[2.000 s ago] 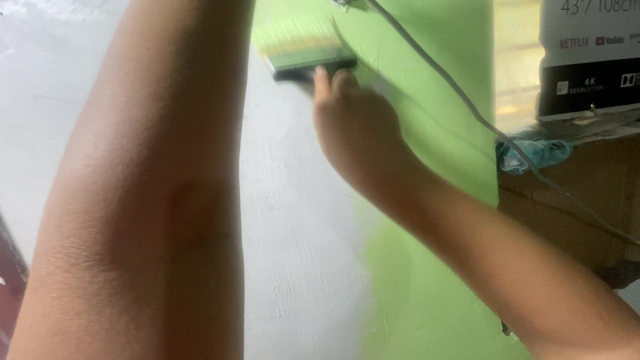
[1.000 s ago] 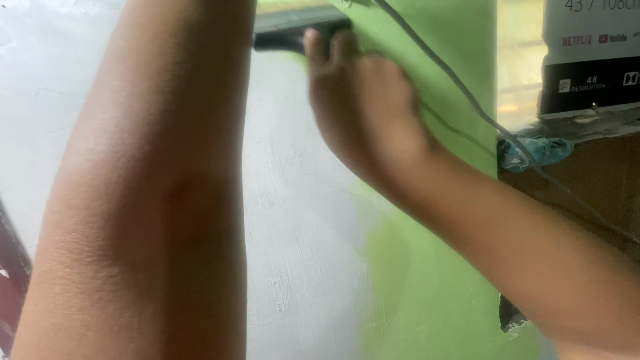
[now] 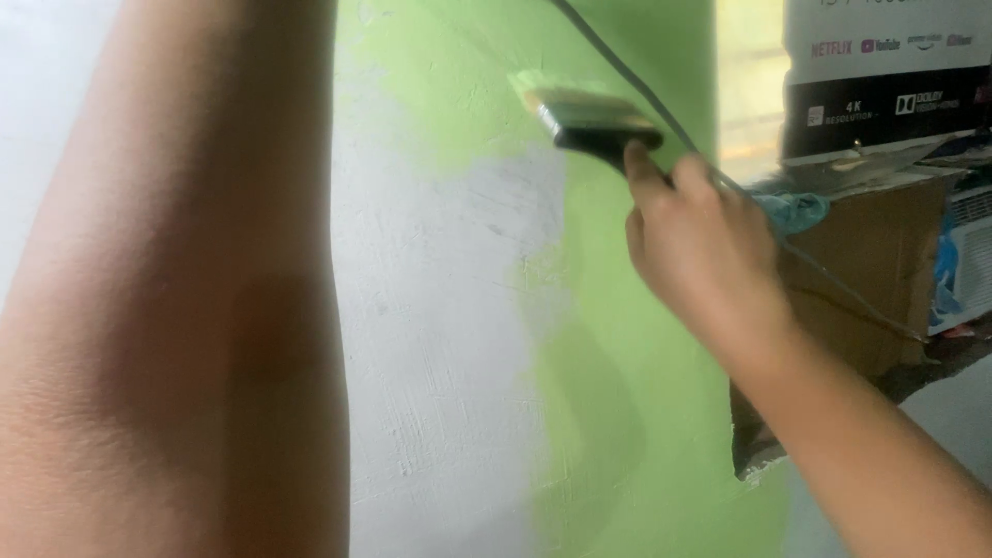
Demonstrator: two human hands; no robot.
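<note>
My right hand [image 3: 701,232] is closed around the black handle of a wide flat paintbrush [image 3: 601,120]. Pale green paint coats its bristles, which point up and left against the wall. The wall [image 3: 442,310] is whitish at the centre, with wet-looking green paint [image 3: 643,333] along its right side and across its upper part. My left forearm rises tall through the left of the view; the left hand itself lies beyond the top edge and is not seen.
A grey cable [image 3: 620,66] crosses the wall diagonally, passing by the right hand. At right are a printed television carton [image 3: 883,85], a brown cardboard box [image 3: 860,271], a crumpled teal plastic bag [image 3: 794,211] and a broken wall edge [image 3: 748,469].
The right hand has moved right and down with the brush from the upper wall. Green paint now shows at the upper wall beside the left forearm, and the whole brush head is back in view.
</note>
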